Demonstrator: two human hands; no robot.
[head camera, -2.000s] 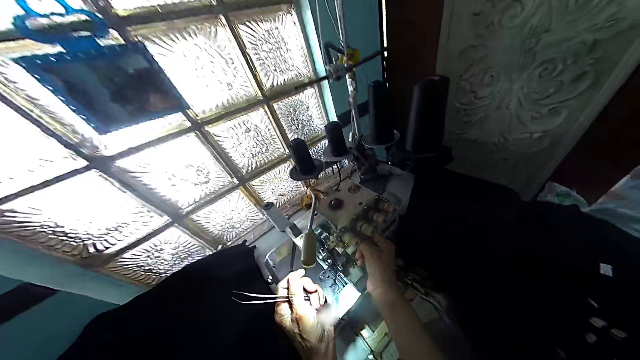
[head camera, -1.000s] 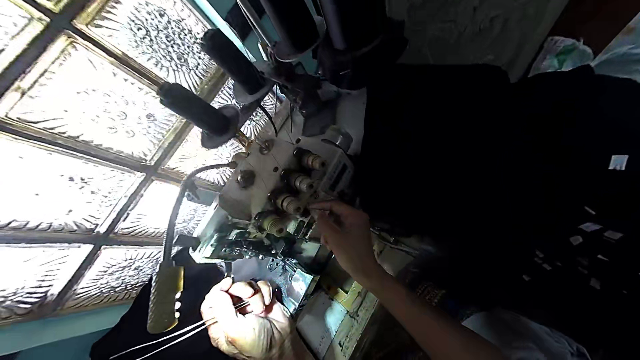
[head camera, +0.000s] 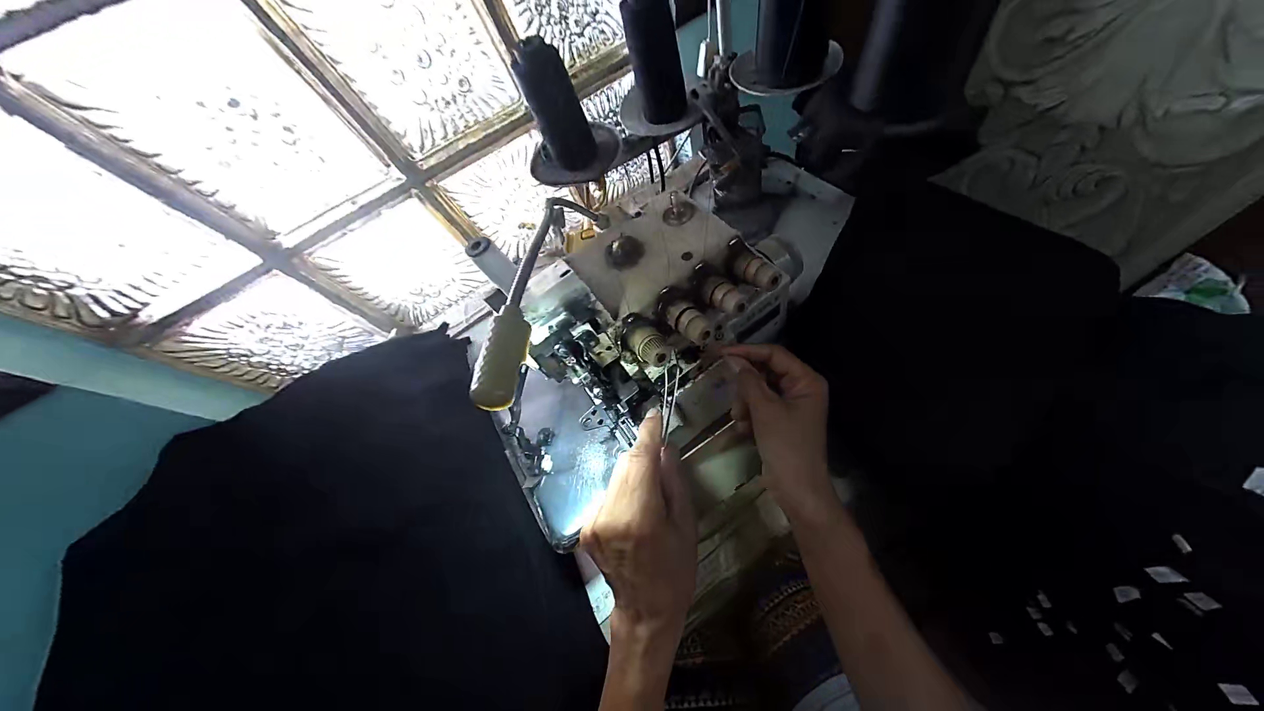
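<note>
An overlock sewing machine (head camera: 642, 267) stands in the middle, its row of tension dials (head camera: 688, 318) facing my hands. My left hand (head camera: 647, 518) is closed on metal tweezers (head camera: 671, 400), whose tips point up beside the lowest dial. Just right of them, my right hand (head camera: 785, 420) has thumb and forefinger pinched together near the machine's front; a thread between them is too fine to make out. A lamp with a pale housing (head camera: 502, 357) hangs over the left side of the machine, and light falls on its metal plate (head camera: 583, 474).
Dark thread cones (head camera: 558, 109) stand on holders behind the machine. Black fabric (head camera: 326, 523) lies to the left, and more black fabric (head camera: 968, 326) to the right. Small white scraps (head camera: 1165, 574) are scattered at lower right. A glass-block window (head camera: 247, 148) fills the upper left.
My left hand with the tweezers has moved from the machine's lower left up to the dials, and the tweezers now point upward. My right hand stays by the dials. The view has shifted strongly.
</note>
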